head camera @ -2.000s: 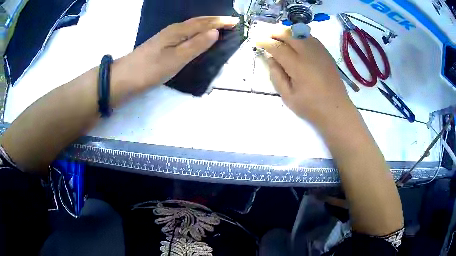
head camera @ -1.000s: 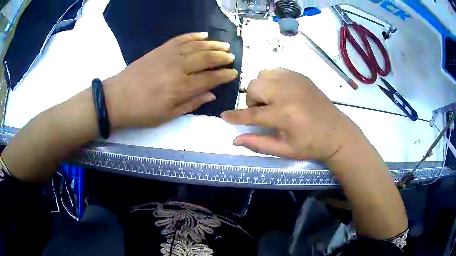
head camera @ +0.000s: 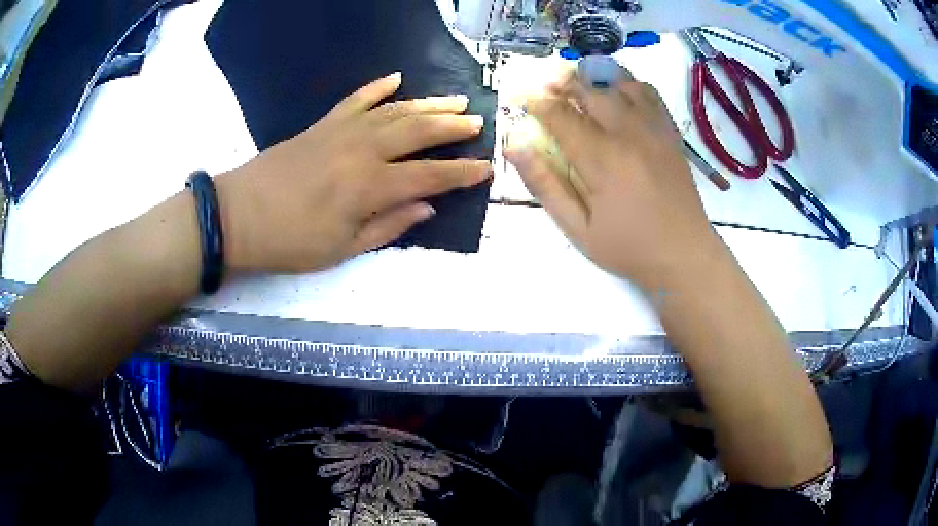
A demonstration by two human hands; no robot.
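A black cut panel (head camera: 339,62) lies on the white table, its right edge running up to the presser foot and needle area (head camera: 492,70). My left hand (head camera: 360,170) lies flat on the panel with its fingers spread, fingertips close to the right edge. My right hand (head camera: 612,170) rests right of the needle, off the panel, its fingers bent down on the bright machine bed beside the foot. I see nothing held in it, but its fingertips are partly lost in glare. The panel's lower corner shows below my left fingers.
Red-handled fabric shears (head camera: 743,113), dark thread snips (head camera: 813,205) and a thin grey stick (head camera: 708,167) lie right of my right hand. The ribbed dial (head camera: 597,39) is above it. Other dark pieces (head camera: 72,82) lie at left. A ruler strip (head camera: 411,360) runs along the near edge.
My right hand has moved up from the panel's lower corner to beside the needle. My left hand stays on the panel, which had been turned straighter since the earliest frame.
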